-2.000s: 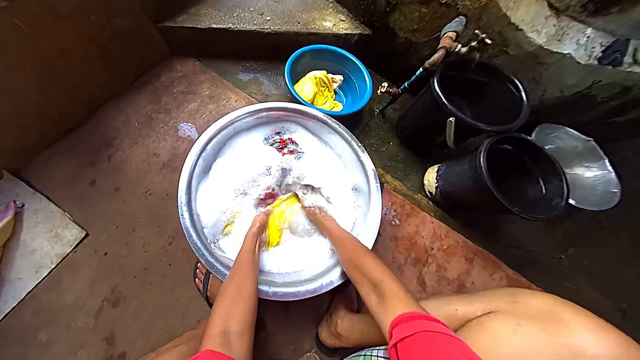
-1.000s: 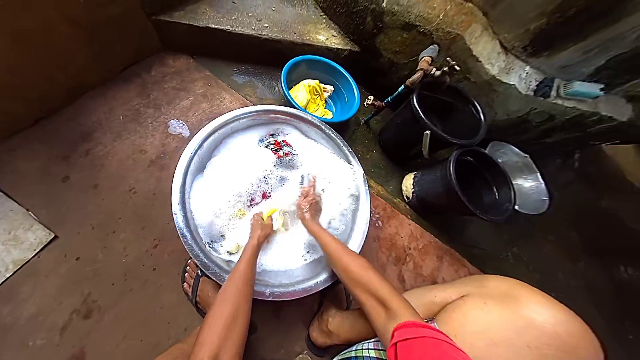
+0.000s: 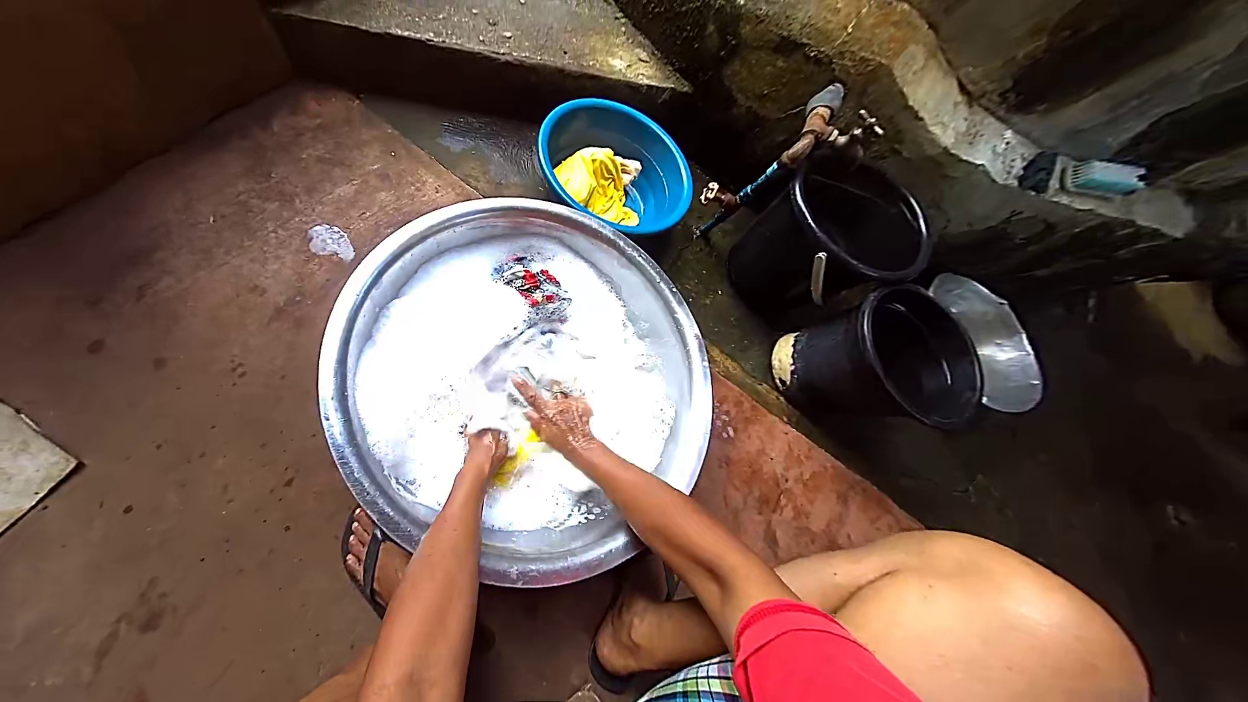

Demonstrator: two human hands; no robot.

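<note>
A wide round metal basin (image 3: 694,390) full of white suds stands in front of me. My left hand (image 3: 487,448) is in the foam, its fingers partly hidden, beside a yellow cloth (image 3: 515,462). Just right of it, my right hand (image 3: 558,413) lies over the suds, its fingers pointing up and left against a pale, foam-covered thing that I cannot make out. Whether either hand grips anything is not clear. Farther back in the basin, a red and dark patterned cloth (image 3: 536,283) shows through the foam.
Behind the basin, a blue plastic tub (image 3: 682,175) holds a yellow garment (image 3: 597,183). To the right are a large black bucket (image 3: 770,253), a smaller black bucket (image 3: 829,375), a metal lid or pan (image 3: 1004,351) and a pipe with taps (image 3: 804,141). A brush (image 3: 1102,177) lies on the ledge.
The hands were together on yellow cloth two seconds ago. One second ago the right hand was raised with its fingers up; now it is lower and points up and left.
</note>
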